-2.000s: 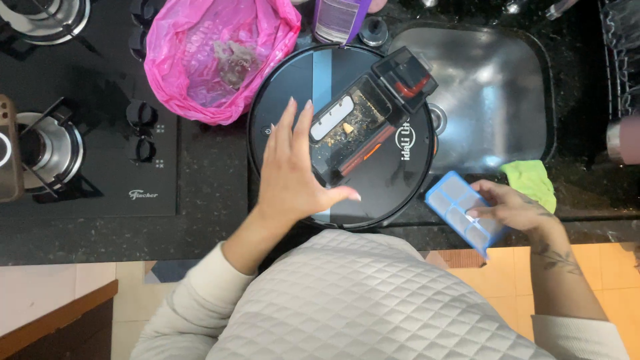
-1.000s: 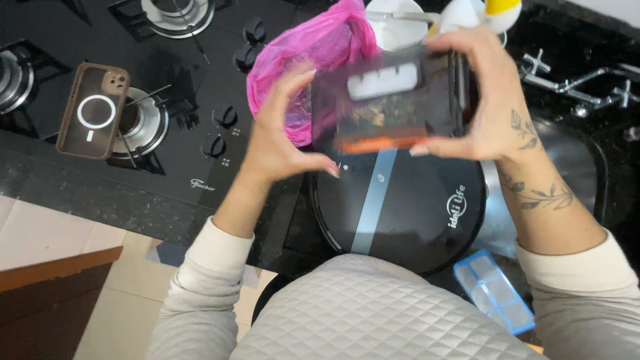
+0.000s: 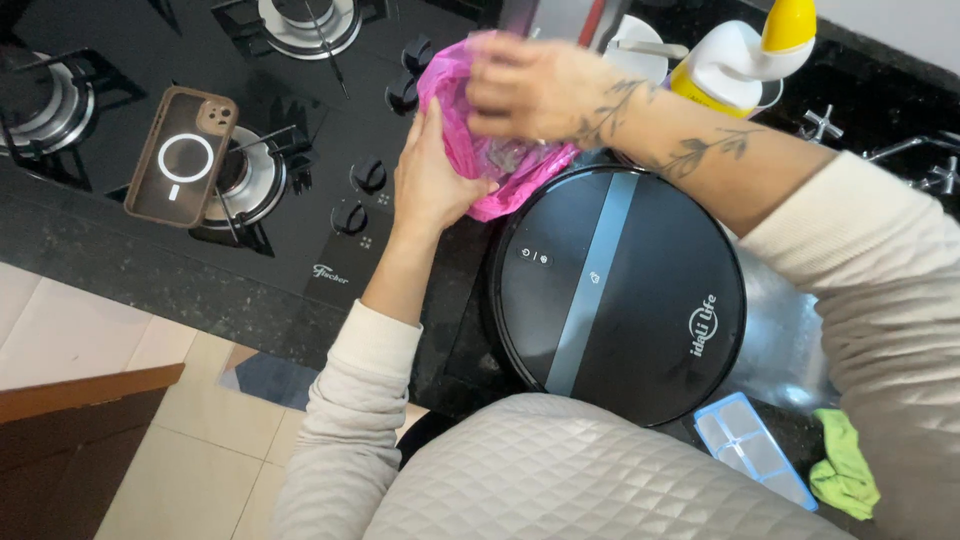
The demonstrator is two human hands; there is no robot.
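My left hand grips the near left rim of a pink plastic bag, which has grey debris inside. Over the bag's opening is my right hand, blurred, its fingers bent; whether it holds something cannot be seen. The dark dustbin box seen earlier does not show now. A round black robot vacuum with a blue-grey stripe lies just right of the bag, partly over the steel sink. A blue-framed filter rests on the counter edge near a green cloth.
On the left, a phone in a brown case lies on a burner of the black gas hob. Behind my right arm stand a white and yellow bottle and a white bowl. Taps are at the upper right.
Both hands have left the dark dustbin box, which they held above the vacuum one second ago. My left hand now holds the bag and my right hand has moved left over it. The view has shifted.
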